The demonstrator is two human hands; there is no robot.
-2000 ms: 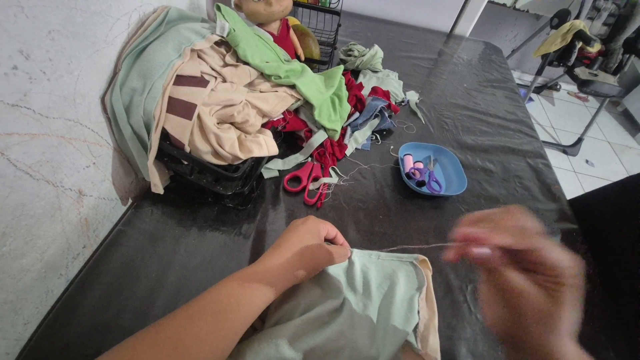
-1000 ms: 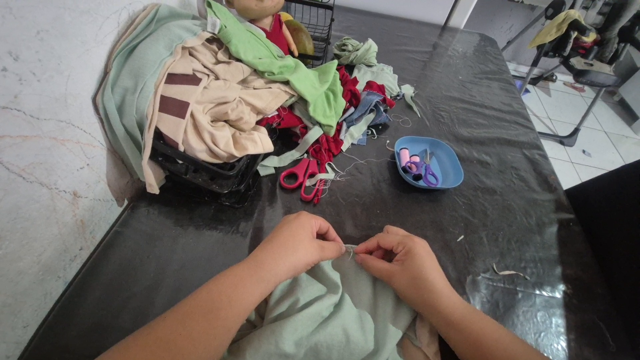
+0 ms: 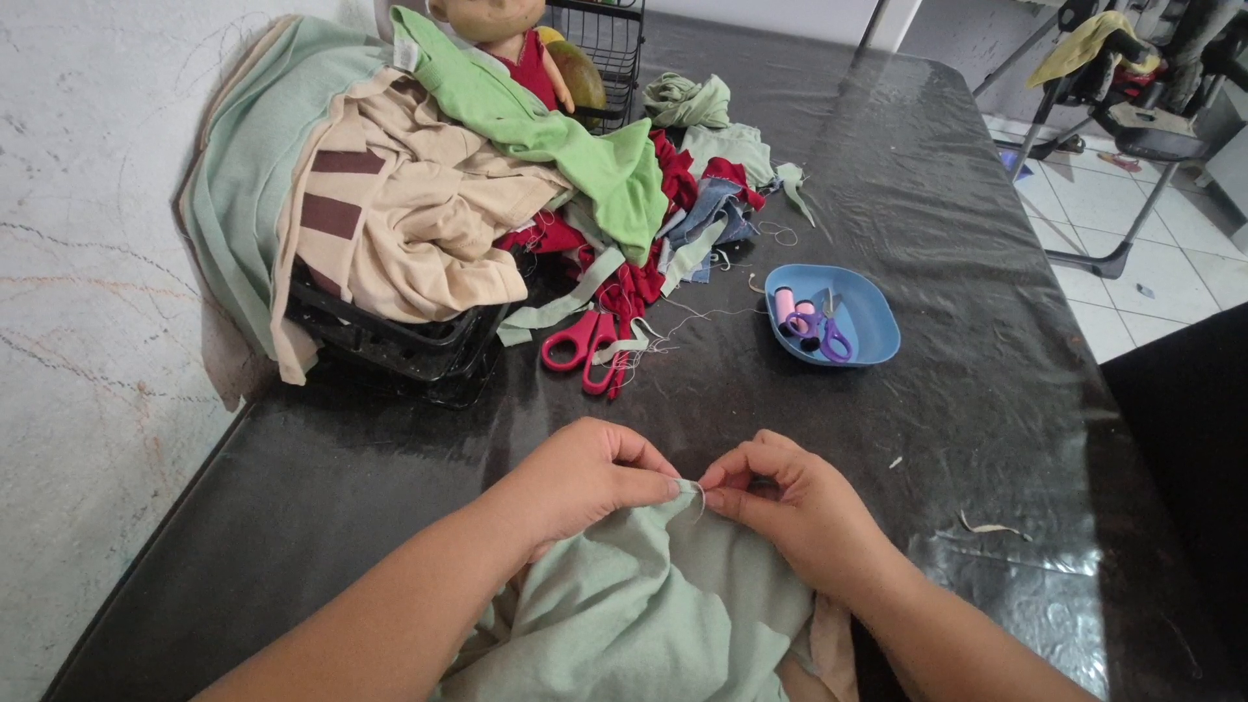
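A pale green cloth [image 3: 634,604] with a beige layer hangs at the bottom middle, its upper edge pinched between thumb and fingers of my left hand [image 3: 609,478]. Just right of it, the fingertips of my right hand [image 3: 780,492] meet at the same edge, where a light thread [image 3: 701,502] loops down. Whether a needle is between those fingertips cannot be seen. Beyond my hands lie red-handled scissors [image 3: 583,351], partly under cloth scraps. A blue plastic bowl [image 3: 873,336] holds pink thread spools [image 3: 785,304] and small purple-handled scissors [image 3: 836,338].
A black plastic basket [image 3: 390,341] heaped with beige and green garments stands at the left by the wall. Fabric scraps [image 3: 717,210], a doll [image 3: 526,58] and a black wire rack [image 3: 619,49] are behind. A thread bit [image 3: 993,527] lies on the black-covered table [image 3: 975,419].
Two seconds ago my right hand was out to the right, with thread stretched from the cloth; it came back beside my left hand by one second ago. Both now stay close together at the cloth's edge.
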